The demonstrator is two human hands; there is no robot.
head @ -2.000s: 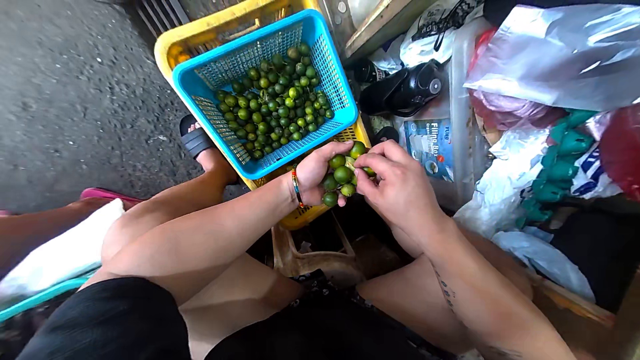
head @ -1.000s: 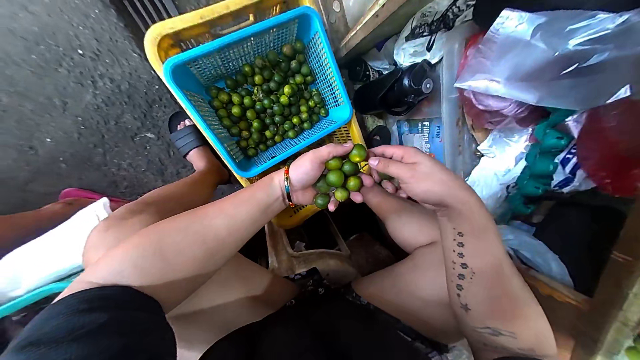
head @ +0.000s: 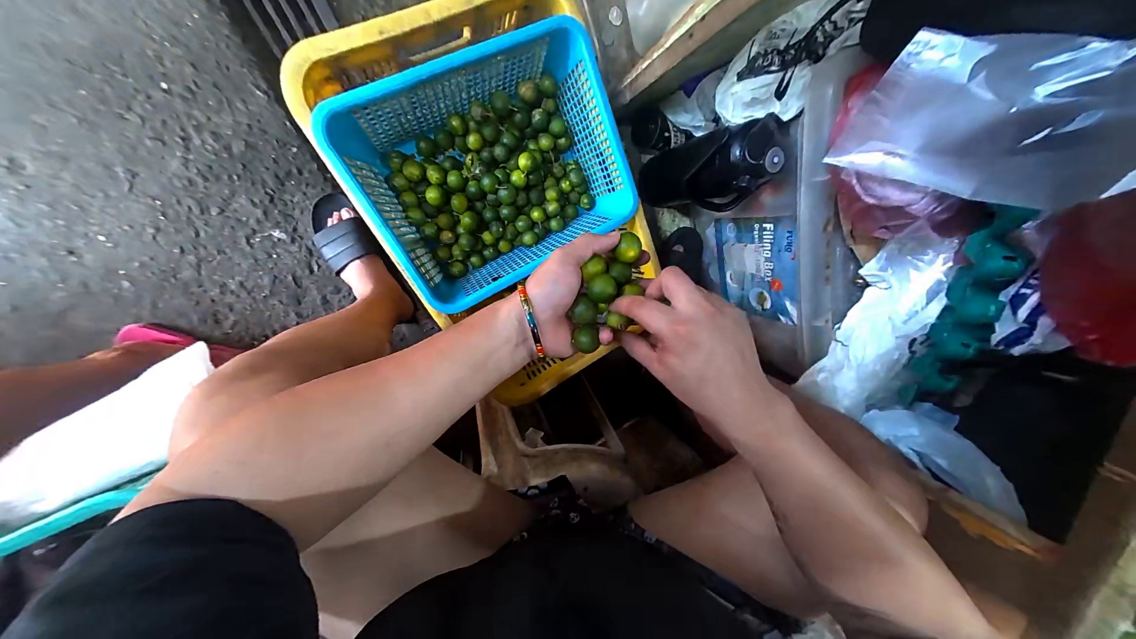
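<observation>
Several small green citrus fruits (head: 602,288) rest in my left hand (head: 561,288), which is cupped palm up just below the near corner of a blue plastic basket. My right hand (head: 697,333) is at the right side of this handful, its thumb and fingertips touching the lower right fruit. Whether those fingertips grip a fruit is hard to tell. The blue basket (head: 475,297) holds many more green citrus fruits (head: 497,177) and sits tilted in a yellow plastic crate (head: 311,62). A beaded bracelet (head: 531,321) circles my left wrist.
To the right lie a black bottle-like container (head: 719,164), a clear plastic box (head: 812,204), plastic bags (head: 887,311) and green egg trays (head: 976,275). A stool-like plastic piece (head: 550,461) is between my legs. At the left, another person's leg (head: 53,390) shows beside white cloth (head: 106,426).
My right hand's fingers were spread beside the fruits a second ago; now they are bent in against the lower right ones. My left hand still holds the handful near the basket.
</observation>
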